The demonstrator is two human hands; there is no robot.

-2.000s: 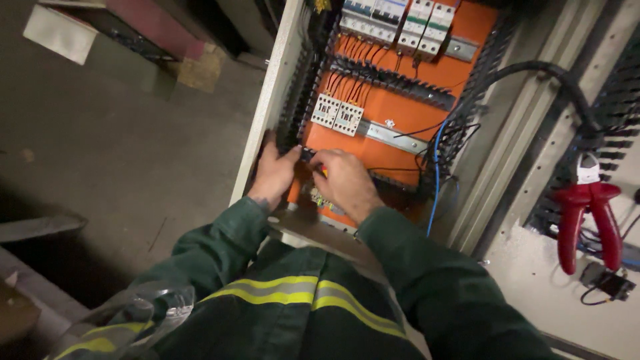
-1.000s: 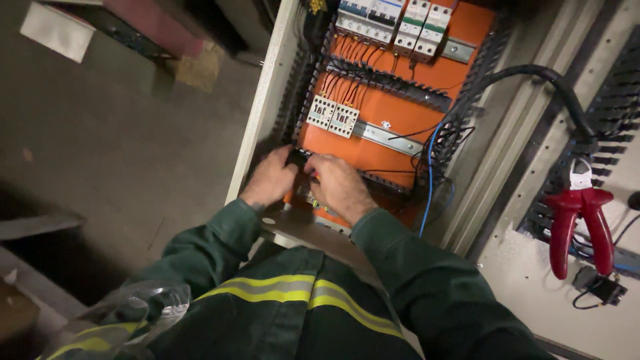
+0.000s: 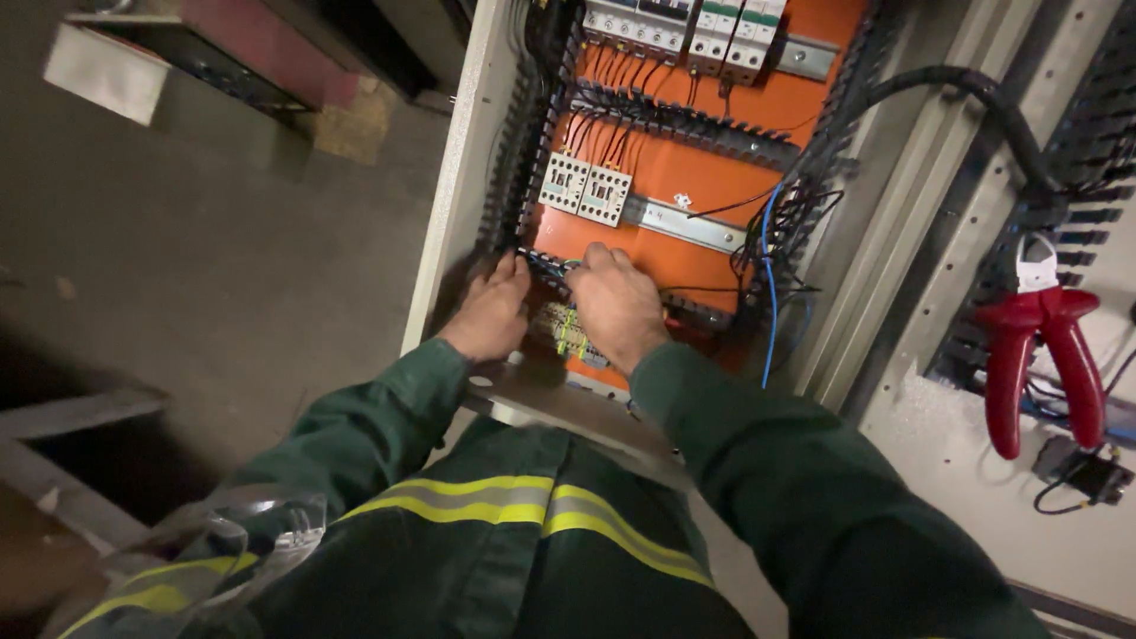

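Both hands are inside an electrical cabinet with an orange mounting plate (image 3: 661, 160). My left hand (image 3: 493, 311) is at the lower left corner, its fingertips at the end of a slotted wiring duct (image 3: 543, 260). Over the same duct my right hand (image 3: 619, 302) is bent, fingertips against its wires; whether it pinches one is hidden. Terminal blocks (image 3: 564, 330) with green-yellow parts lie below, between the hands. Two white contactors (image 3: 586, 188) sit above on a metal DIN rail (image 3: 688, 224). Circuit breakers (image 3: 635, 27) are at the top. A blue wire (image 3: 769, 293) hangs at the right.
Red-handled cutting pliers (image 3: 1038, 346) are at the right, over the cabinet's open door panel. A thick black cable bundle (image 3: 967, 78) arches across to it. The cabinet's side wall (image 3: 453, 169) stands left of my hands. Clear safety glasses (image 3: 266, 532) show at the lower left.
My right hand has moved up and right, away from my left hand, along the wiring duct. More of the terminal blocks shows between the hands.
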